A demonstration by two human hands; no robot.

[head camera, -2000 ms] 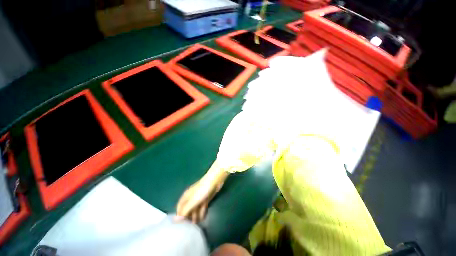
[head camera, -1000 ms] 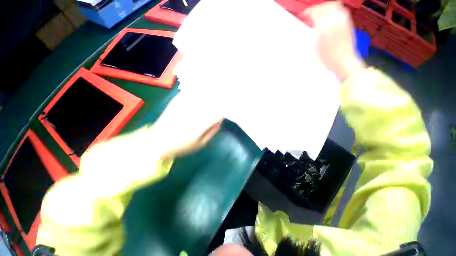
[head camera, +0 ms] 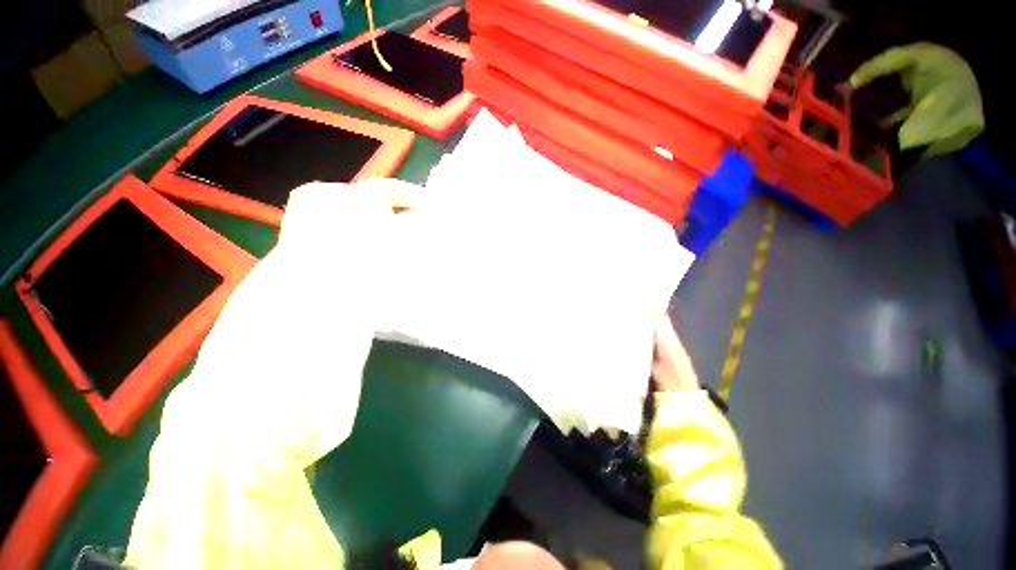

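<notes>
A fan-shaped pile of white sheets [head camera: 535,267] lies at the bench edge, beside the orange trays, its layers uneven and overexposed. My left hand [head camera: 403,196] is at the pile's upper left edge; glare washes it out and its fingers cannot be made out. My right hand [head camera: 668,354] holds the pile's right edge, with some fingers hidden by the sheets. Yellow sleeves cover both forearms.
Stacked orange trays [head camera: 602,123] stand behind the sheets. Trays with black screens [head camera: 123,295] line the green bench [head camera: 429,445]. A dark bin [head camera: 613,462] sits below the sheets. A pale blue instrument [head camera: 240,45] is far left. A person in yellow [head camera: 936,98] is far right.
My right hand has moved from the pile's upper side down to its right edge. My left hand has moved from the lower left edge to the upper left. The view has shifted, showing more stacked trays.
</notes>
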